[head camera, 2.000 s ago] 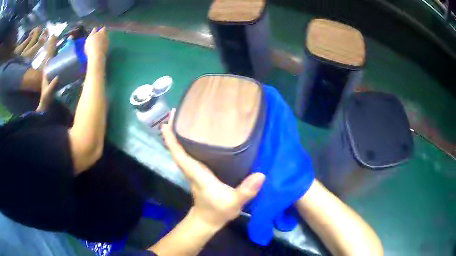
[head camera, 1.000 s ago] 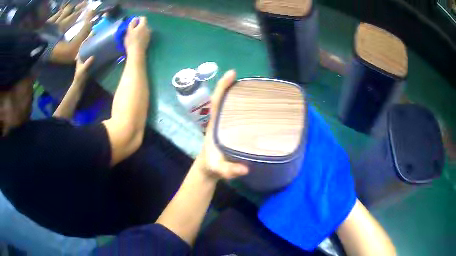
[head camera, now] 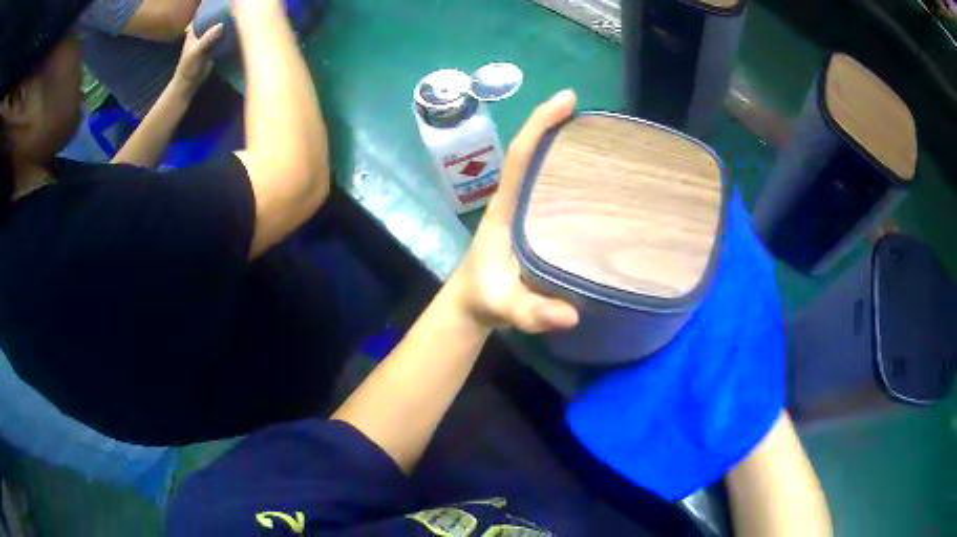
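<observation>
A grey speaker unit [head camera: 614, 323] is held upright just in front of me, its wood-grain top panel [head camera: 630, 205] with black rim facing me. My left hand [head camera: 514, 252] grips its left side, thumb at the front and fingers near the top left corner. A bright blue cloth [head camera: 703, 388] lies against the unit's right side and hangs below it. The cloth covers my right hand; only the forearm shows at the bottom right, so the fingers and their grip are hidden.
An open white pump bottle [head camera: 462, 147] stands left of the unit on the green bench [head camera: 367, 73]. Two wood-topped units [head camera: 839, 157] stand behind and to the right. Another unit [head camera: 860, 336] at right shows its dark base plate. A person [head camera: 157, 273] in black works close on my left.
The view has turned left and down, so bench items sit further right in it. My left hand still holds the unit, wood panel towards me, and the cloth remains at its right side.
</observation>
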